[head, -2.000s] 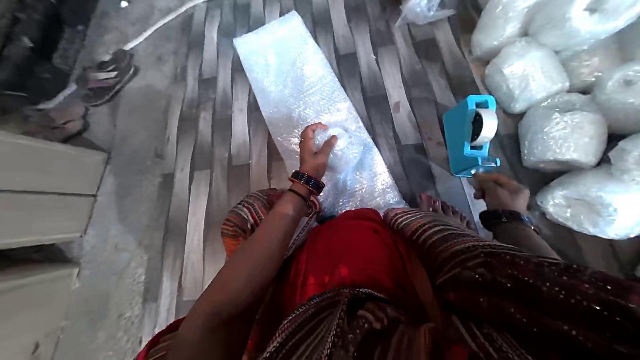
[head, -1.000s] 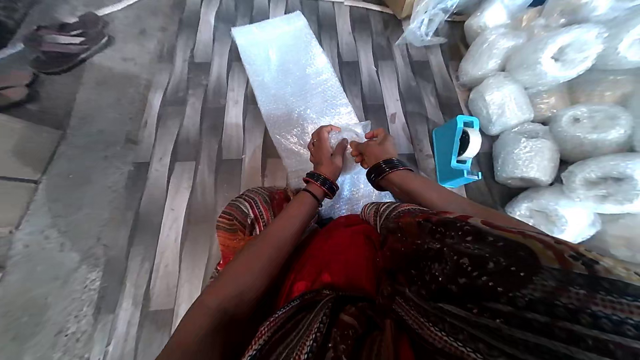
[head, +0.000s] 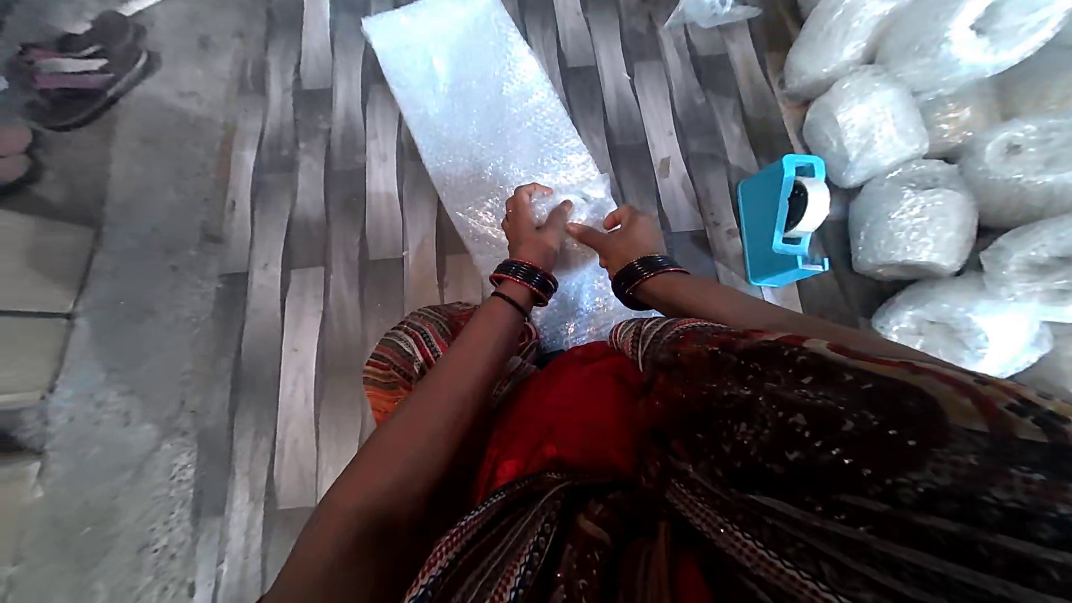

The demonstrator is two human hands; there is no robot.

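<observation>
A long strip of bubble wrap (head: 477,100) lies on the floor in front of me and runs up to my lap. On its near part sits a small bundle in clear wrap (head: 590,201). My left hand (head: 536,226) rests on the bundle's left side, thumb and fingers spread around it. My right hand (head: 618,239) touches its right side, the thumb tip close to my left thumb. What the bundle contains cannot be made out. To the right, a blue tape dispenser (head: 762,226) with a roll of tape (head: 811,207) stands on the floor.
Several bubble-wrapped bundles (head: 913,219) are heaped at the right. A crumpled clear plastic bag (head: 712,12) lies at the top. Footwear (head: 79,71) is on the concrete at the upper left. Wood-patterned flooring (head: 297,335) lies beneath the work.
My right hand has moved from the tape dispenser to the bundle, where it was one second ago too. My left hand stays at the bundle.
</observation>
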